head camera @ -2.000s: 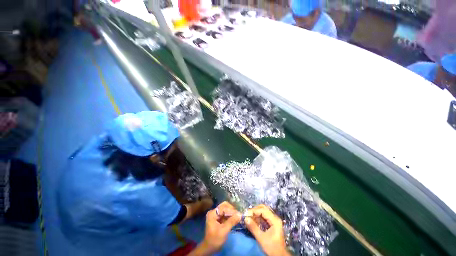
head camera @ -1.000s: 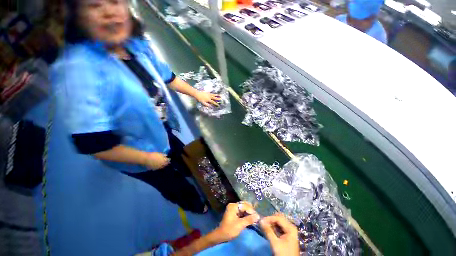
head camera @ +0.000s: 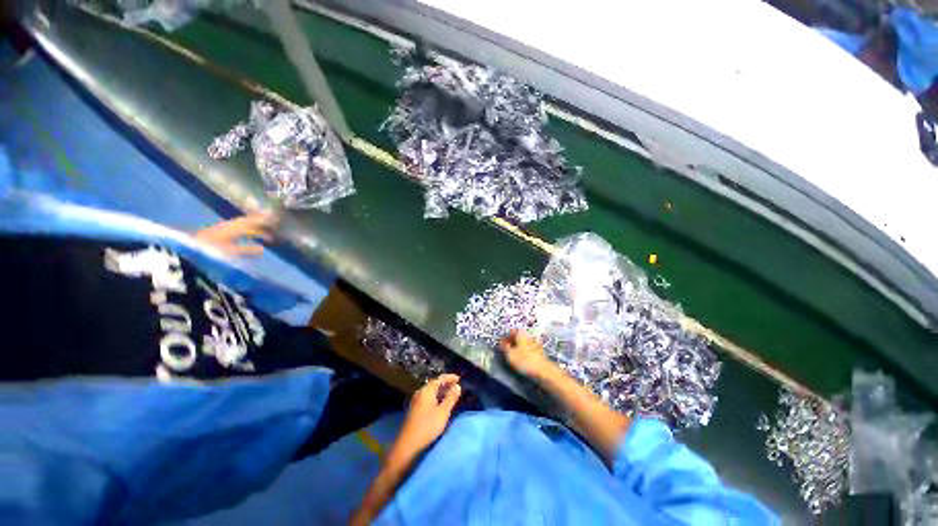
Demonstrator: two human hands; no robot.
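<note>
My right hand reaches over the green bench and touches the near edge of a loose pile of small shiny silver rings; whether its fingertips hold a ring cannot be told. My left hand is held near my lap, in front of the bench edge, with its fingers curled together; a held piece cannot be made out. A large clear bag lies slumped right of the ring pile, against a heap of dark and silver pieces.
A person in a blue smock stands close at left, one hand by the bench edge. A bagged pile and a big silver-grey heap lie farther along. An open carton holds small parts. More rings lie at right.
My hands have separated; the right has moved forward to the ring pile, the left stays low. The standing person is nearer, with their hand off the bagged pile. The view has tilted down and turned right.
</note>
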